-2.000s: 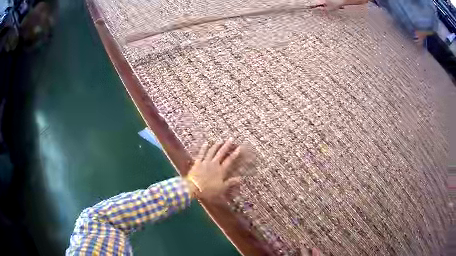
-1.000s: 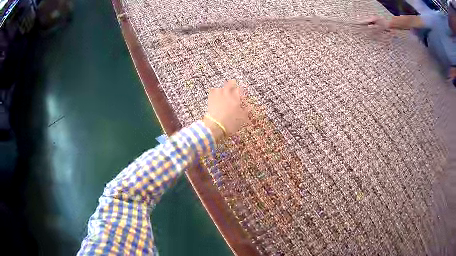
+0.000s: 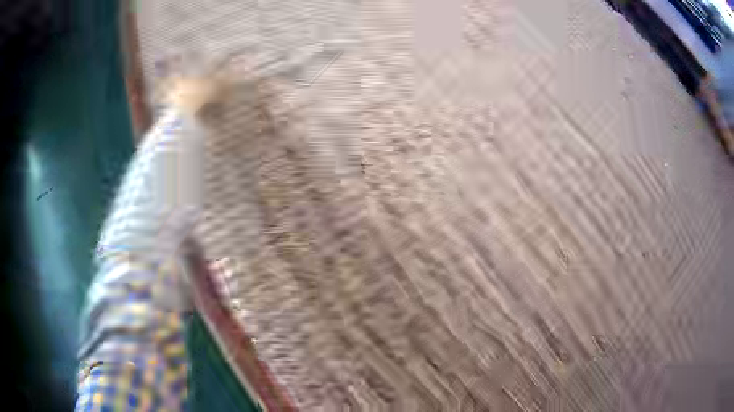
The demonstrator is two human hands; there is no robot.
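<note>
The beige-brown flecked fabric [image 3: 451, 209] with ribbed rows covers most of the table and is smeared by motion blur. My left hand [image 3: 197, 92], at the end of a checked sleeve, is over the fabric near its far left part, close to the table's left edge. The hand is strongly blurred, so its fingers and whether it holds or touches the cloth cannot be told. My right hand is not in view.
The reddish-brown table edge [image 3: 225, 322] runs down the left side, partly behind my sleeve. Green floor [image 3: 68, 185] lies left of it. Dark, blurred shapes stand beyond the table at the upper right.
My left hand has moved from the near edge, over the cloth, to the far left. The ridge across the far cloth and the other person's arm no longer show clearly. The view has shifted and blurred.
</note>
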